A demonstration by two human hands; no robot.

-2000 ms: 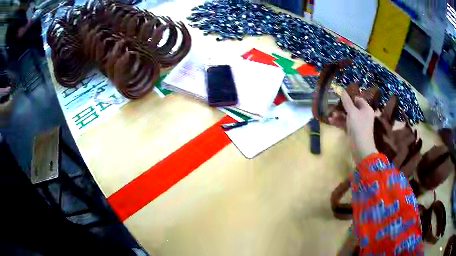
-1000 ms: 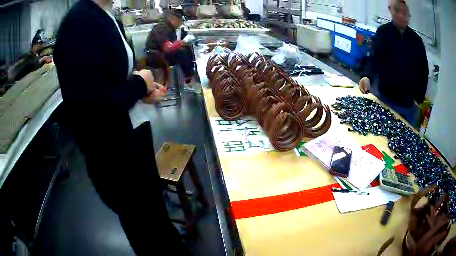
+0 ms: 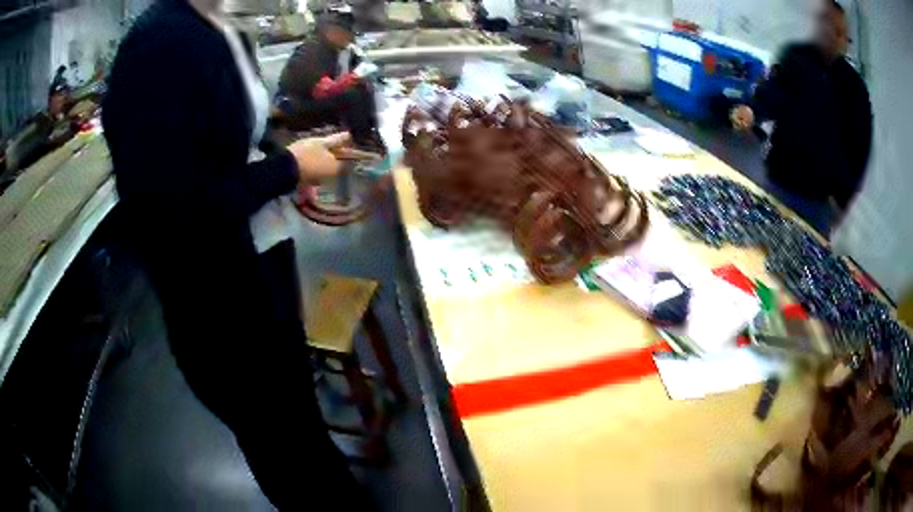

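Note:
Neither of my hands shows in the head view. Stacked brown headbands (image 3: 561, 190) lie in dense, blurred rows on the table (image 3: 561, 460). A looser pile of brown headbands (image 3: 849, 430) is at the lower right edge, partly cut off. White papers (image 3: 711, 375) lie between them with a dark phone (image 3: 669, 298) on the upper sheets. A small black block (image 3: 767, 397) lies beside the loose pile. A heap of small shiny dark pieces (image 3: 801, 240) runs along the table's right side.
A person in black (image 3: 190, 200) stands at the left, hands raised near the table edge. A wooden stool (image 3: 342, 312) is beside the table. Another person (image 3: 816, 120) stands behind the heap at right. A third person (image 3: 325, 85) sits further back. Clear bags (image 3: 561, 98) lie behind the stacked headbands.
Two seconds ago an arm in a patterned red sleeve held a brown headband at the right; it is out of view now. The view has swung left and up. The standing person's hands have extended rightwards.

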